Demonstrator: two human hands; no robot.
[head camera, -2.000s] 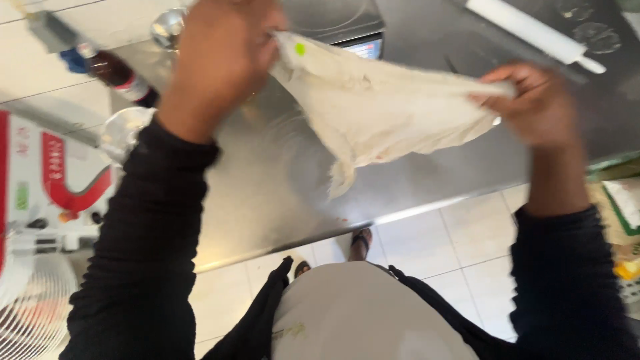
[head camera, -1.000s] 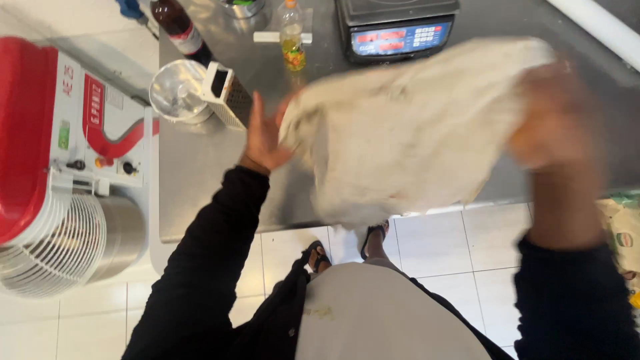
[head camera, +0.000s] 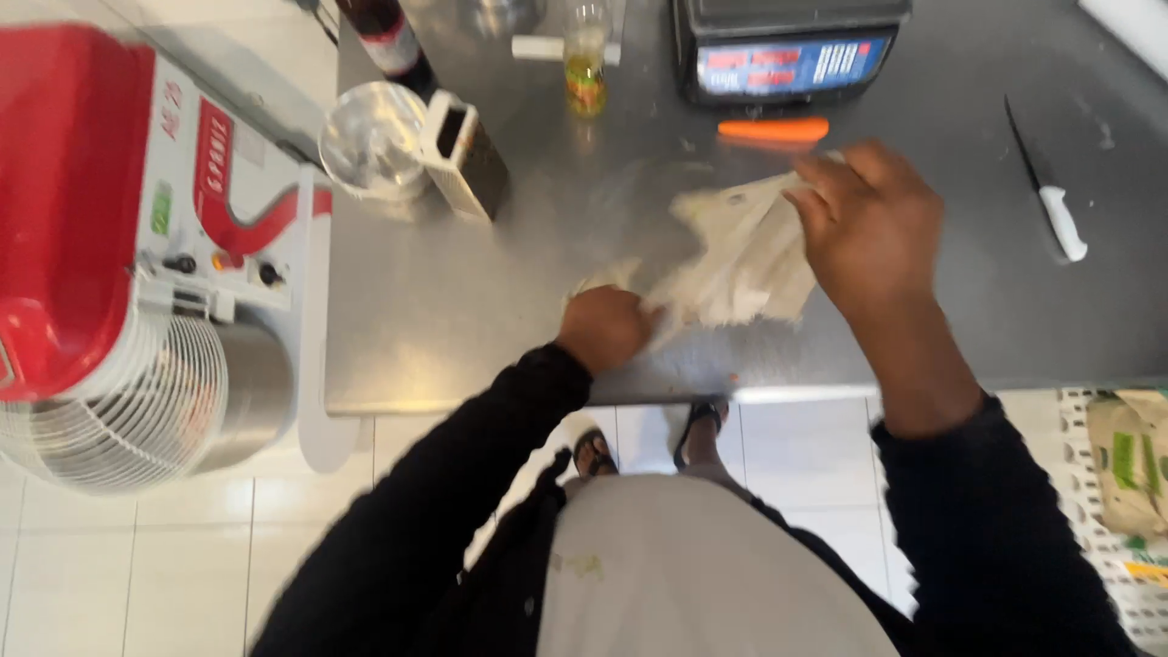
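A wrinkled off-white cloth (head camera: 753, 260) lies bunched over the steel worktop near its front edge. My left hand (head camera: 607, 328) is closed on the cloth's left end, low over the table. Fingers of my right hand (head camera: 871, 228) pinch its upper right part, with the wrist raised. Just beyond the cloth, an orange object (head camera: 774, 130), perhaps a carrot or a handle, lies before a digital scale (head camera: 794, 66). A knife with a white handle (head camera: 1061, 224) rests to the right of my right hand.
At the worktop's (head camera: 547, 365) back left stand a box grater (head camera: 464, 160), a clear bowl (head camera: 372, 137), a dark bottle (head camera: 388, 41) and a bottle with yellow-green contents (head camera: 585, 73). A red and white mixer (head camera: 173, 182) with a wire guard is at left. A perforated crate (head camera: 1086, 493) holds packages at lower right.
The cloth, held up and spread between my hands before, is now lower and bunched on the worktop. My left hand has closed on it. The view has shifted.
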